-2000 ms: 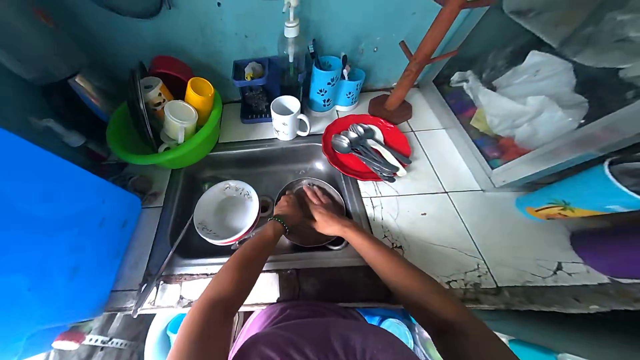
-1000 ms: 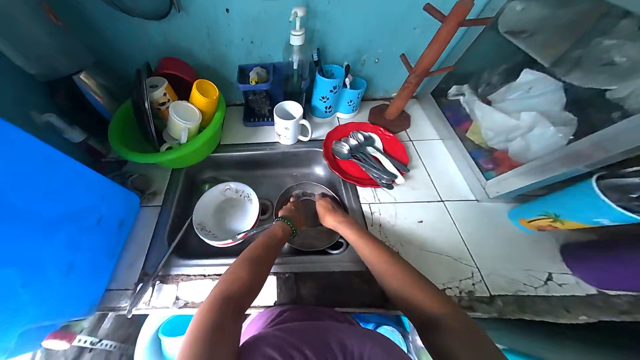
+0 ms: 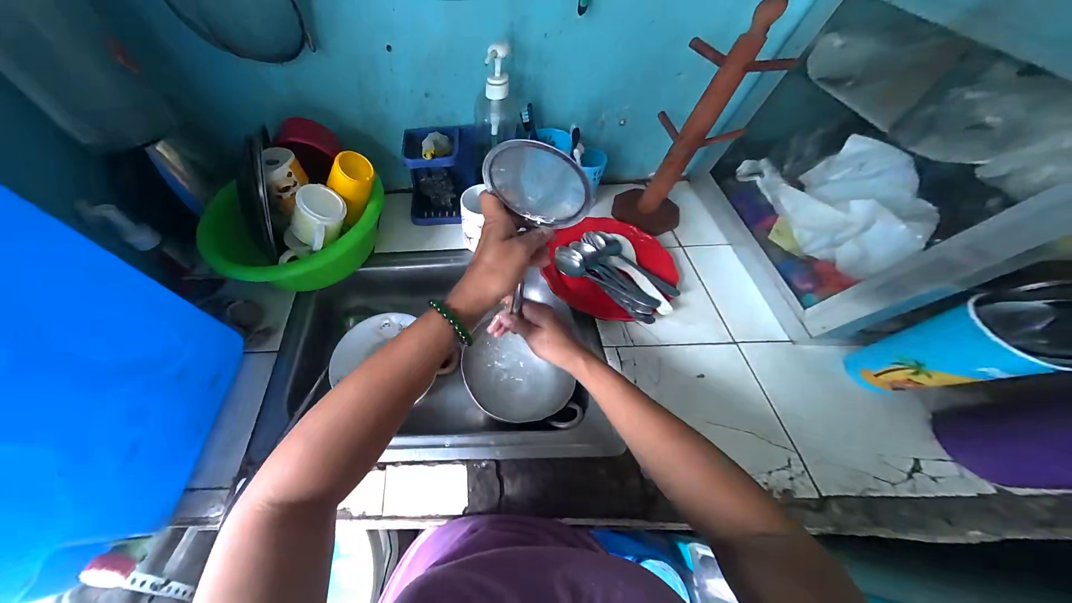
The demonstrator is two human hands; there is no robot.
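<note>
My left hand (image 3: 501, 255) grips a round fine-mesh strainer (image 3: 538, 182) near its rim, raised above the back of the sink. Below it, my right hand (image 3: 536, 328) is closed around what looks like the strainer's handle (image 3: 517, 298), over the metal pan (image 3: 517, 381). Water droplets or suds show in the pan, which rests in the steel sink (image 3: 394, 279). To its left sits a white bowl (image 3: 360, 342), partly hidden by my left forearm. A red plate (image 3: 578, 285) heaped with spoons (image 3: 615, 276) lies on the counter beside the sink.
A green basin (image 3: 335, 266) of cups stands back left, near a large blue container (image 3: 100, 377). Behind the sink are a white mug (image 3: 472, 216), a blue caddy (image 3: 433, 188) and a pump bottle (image 3: 496, 100). A wooden mug stand (image 3: 691, 138) rises back right, near a glass-fronted cabinet (image 3: 930, 276).
Both hands were down in the pan earlier. Now the left hand is raised toward the back wall with the strainer, and the right hand is above the pan.
</note>
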